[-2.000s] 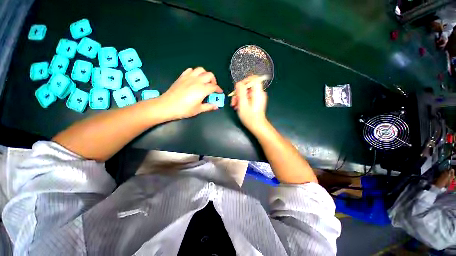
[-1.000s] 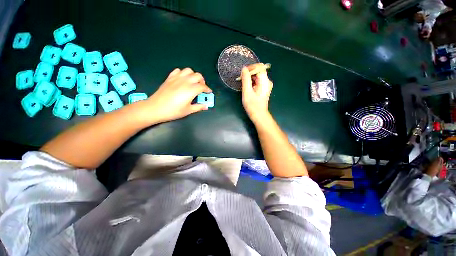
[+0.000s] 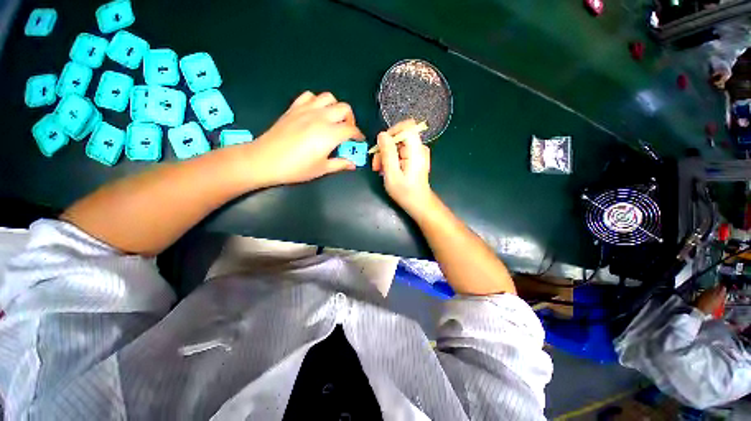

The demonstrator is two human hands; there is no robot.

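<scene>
My left hand [image 3: 309, 141] holds a turquoise housing [image 3: 352, 151] by its edges on the dark green mat. My right hand [image 3: 403, 167] grips a thin pale stick tool [image 3: 422, 127], whose tip points left at the housing's right edge. Whether the tip touches it is too small to tell. A round dish [image 3: 417, 95] of tiny grey metal parts, with some coppery ones at its far side, lies just beyond my right hand. Many loose turquoise housings [image 3: 114, 90] with dark centre marks lie at the left, a few overlapping.
A small clear zip bag [image 3: 550, 154] lies right of the dish. A black cooling fan [image 3: 622, 216] stands at the right bench edge. Small red parts [image 3: 636, 50] lie on the far green surface. Another person's pale sleeve [image 3: 671, 345] shows at lower right.
My right hand has moved from over the dish back to the left, bringing the stick tool's tip beside the housing. My left hand still holds the housing. The whole view has shifted slightly.
</scene>
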